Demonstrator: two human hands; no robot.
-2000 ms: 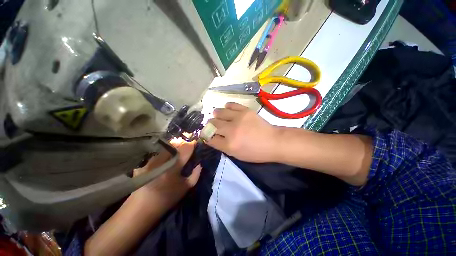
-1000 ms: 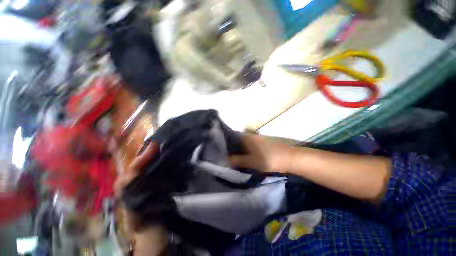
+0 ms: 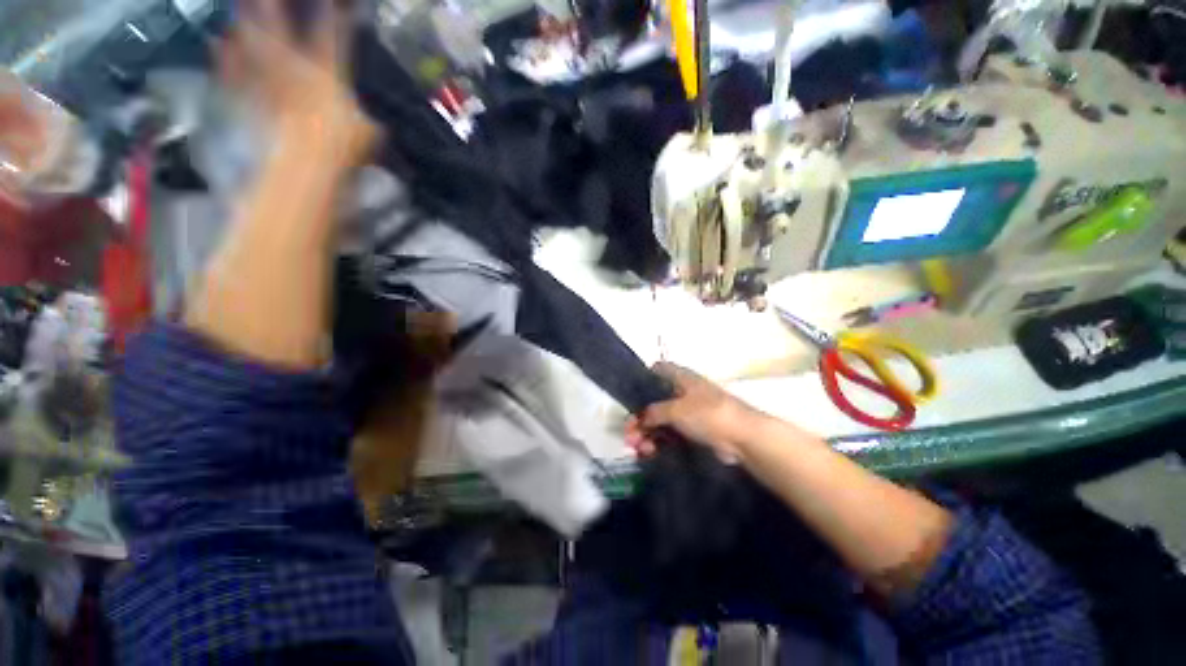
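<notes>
A long black and light grey garment [image 3: 572, 325] is stretched across the left part of the machine table, its grey cloth hanging over the front edge. My right hand [image 3: 689, 414] is closed on the black cloth near the table's front edge. My left hand [image 3: 289, 72] is raised at the upper left, blurred, over the far end of the black cloth; its grip cannot be made out. The cream sewing machine [image 3: 748, 215] stands behind, and no cloth shows under its needle area.
Scissors with yellow and red handles [image 3: 869, 380] lie right of the needle area. A black item with a white figure [image 3: 1090, 341] lies further right. The teal control panel [image 3: 931, 212] is on the machine. The green table edge [image 3: 1001, 440] runs along the front. Red items [image 3: 128, 247] are far left.
The view has swung and drawn back from the machine. The garment, earlier at the needle and then bunched between my hands, is now spread out. My left hand has moved far up and left.
</notes>
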